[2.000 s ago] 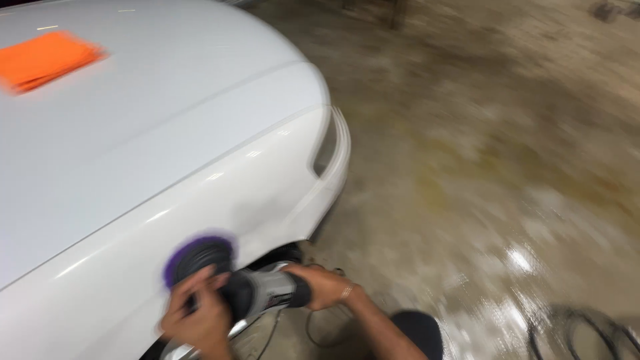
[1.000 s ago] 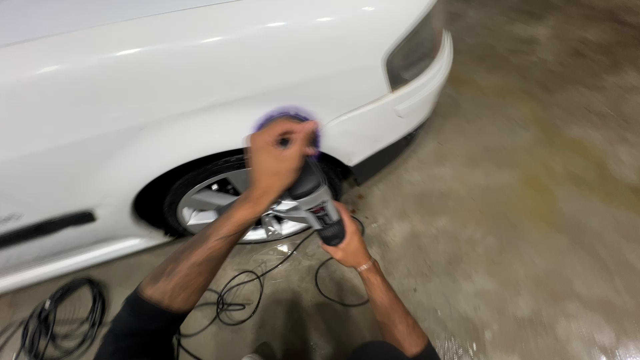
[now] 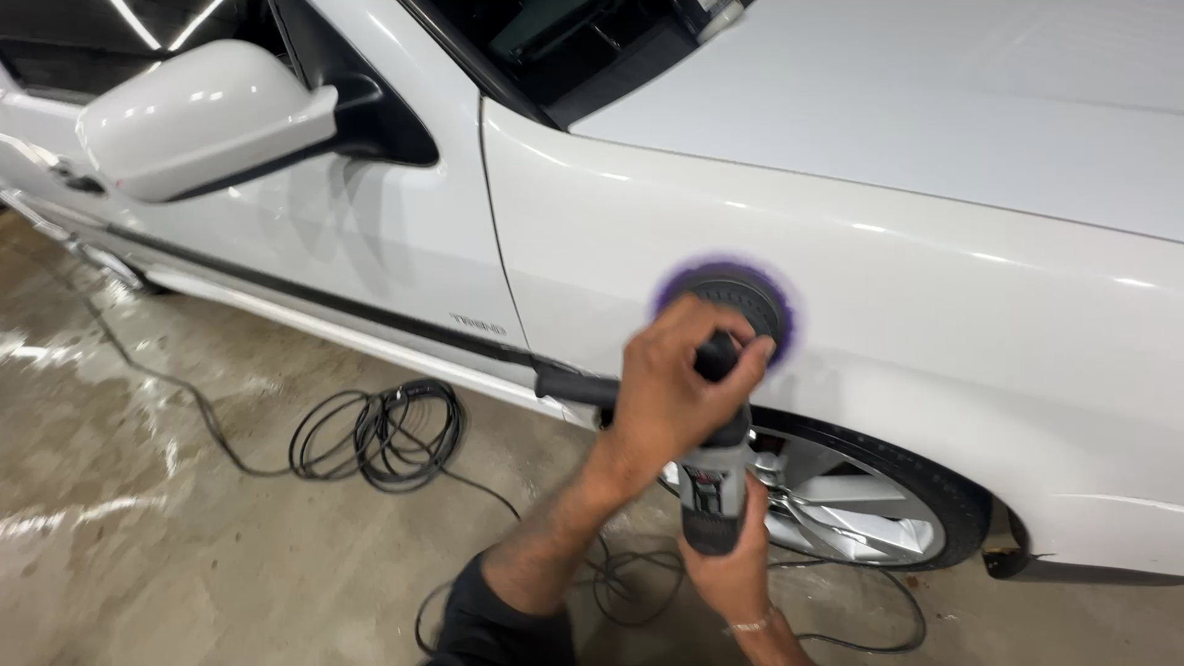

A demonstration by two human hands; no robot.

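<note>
A grey and black power polisher [image 3: 715,481] with a round purple pad [image 3: 684,273] is held against the front fender [image 3: 592,222] of a white car, above the wheel arch. The pad's rim is blurred. My left hand [image 3: 680,375] grips the black head of the tool just behind the pad. Around the rear end of its body, my right hand [image 3: 735,564] is closed, with a bracelet at the wrist. A black side handle [image 3: 573,387] sticks out to the left, beyond my left hand.
The alloy front wheel [image 3: 851,509] is below the tool. At the upper left the side mirror [image 3: 208,120] juts out from the door. A coiled black cable [image 3: 379,435] lies on the wet concrete floor [image 3: 231,555], and more cable loops [image 3: 638,587] lie beneath my arms.
The polisher and both hands have moved along the fender from near the headlight toward the door. The view has swung left, bringing the mirror and door into sight.
</note>
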